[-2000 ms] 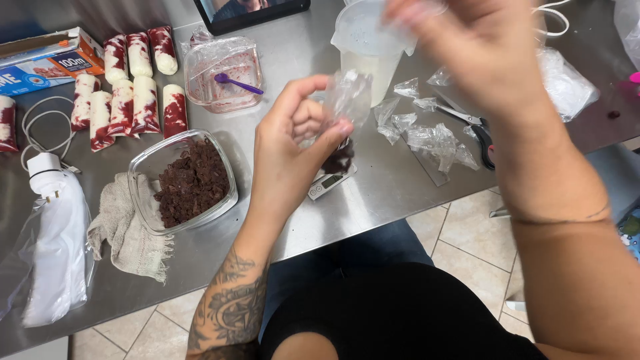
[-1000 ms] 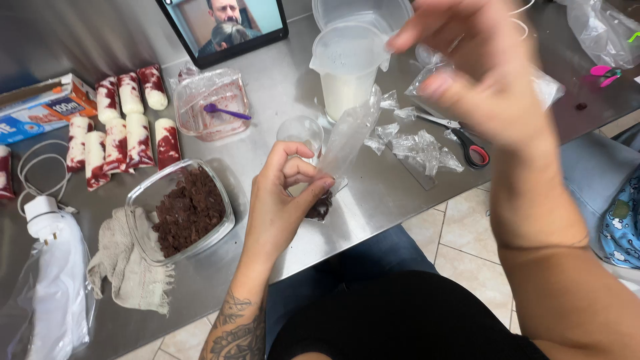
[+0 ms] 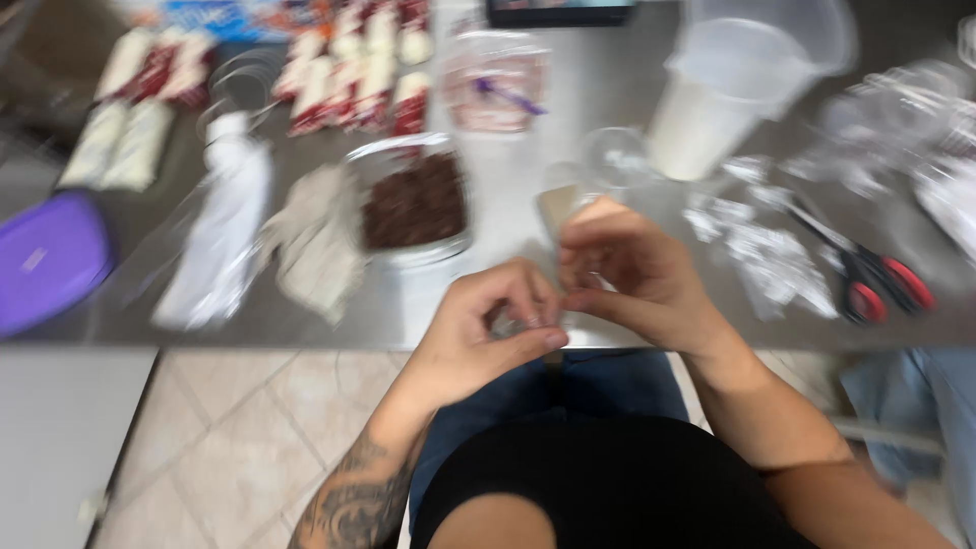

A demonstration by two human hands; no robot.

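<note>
My left hand [image 3: 496, 320] and my right hand [image 3: 633, 274] meet near the front edge of the steel table. Clear plastic [image 3: 507, 326] shows inside my left fingers, blurred and mostly hidden. The thumb and fingers of my right hand pinch close to it; what they hold is unclear. Left of the hands is a glass dish [image 3: 415, 255] of dark brown, crumbly filling [image 3: 415, 202]. A small flat scale-like object [image 3: 560, 210] lies just behind my right hand. Farther back stands a translucent plastic jug [image 3: 690, 114] with pale contents.
Red-handled scissors [image 3: 862, 267] lie right of crumpled clear plastic [image 3: 785, 259]. At left are a grey cloth [image 3: 320, 244], a white bagged object [image 3: 221, 221], a purple lid-like item [image 3: 53, 259] and red-and-white filled tubes [image 3: 374, 76]. A clear container [image 3: 496, 84] holds a purple spoon [image 3: 511, 97].
My right hand has come down from its raised place to meet my left hand. The clear bag that stood up from my left hand is now mostly hidden. The view has shifted.
</note>
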